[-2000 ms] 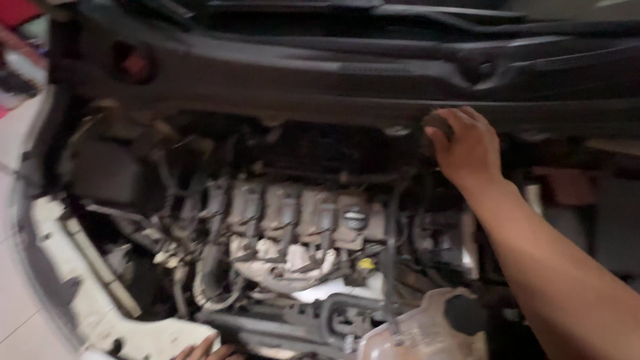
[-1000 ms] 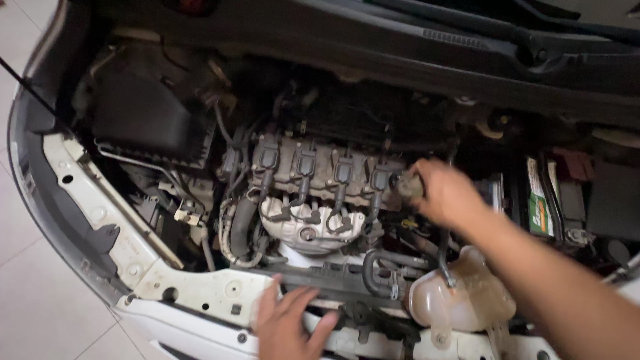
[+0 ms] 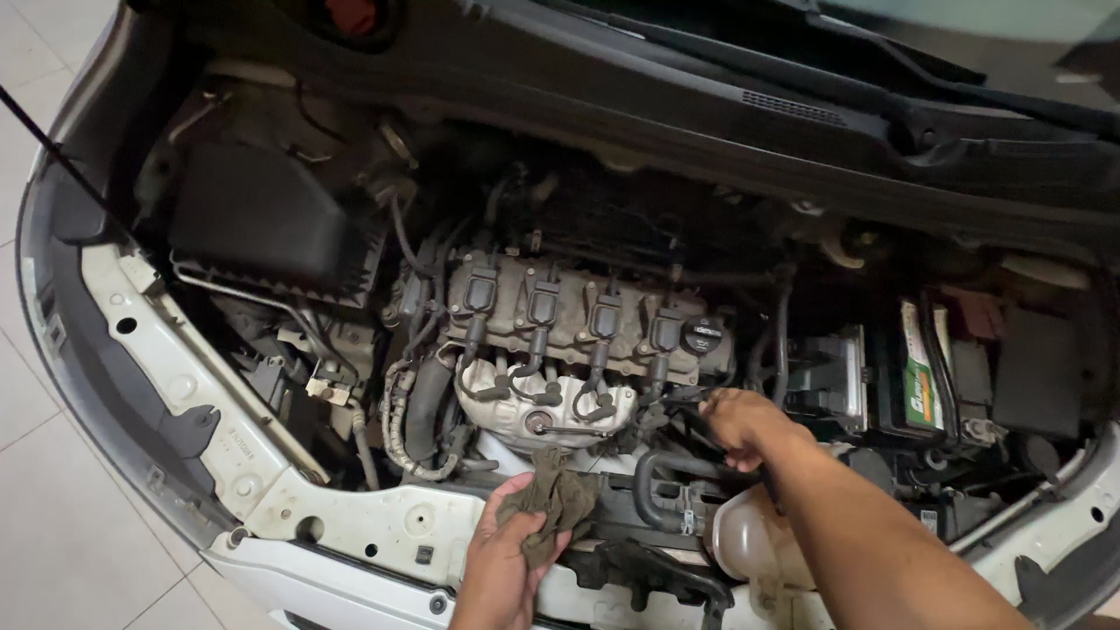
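Observation:
My left hand (image 3: 512, 547) grips a crumpled dark olive cloth (image 3: 549, 503) above the front edge of a car's engine bay. My right hand (image 3: 744, 424) reaches down beside the right end of the engine, its fingers bent near dark hoses and a connector; whether they hold anything is hard to see. Between and behind the hands lies the engine's valve cover (image 3: 573, 306), with several black ignition coils in a row and a black oil filler cap (image 3: 702, 334) at its right end. A metal exhaust heat shield (image 3: 542, 407) sits in front of the cover, with the dipstick handle lying across it.
The coolant reservoir (image 3: 744, 534) stands under my right forearm. A car battery (image 3: 919, 376) is at the right, a black air filter box (image 3: 262, 219) at the left. A curved radiator hose (image 3: 647, 490) and the white front crossmember (image 3: 376, 525) lie near my hands.
My left hand, with nothing visible in it one second ago, now holds the cloth. My right hand has moved from the oil filler cap area toward the front, down beside the engine.

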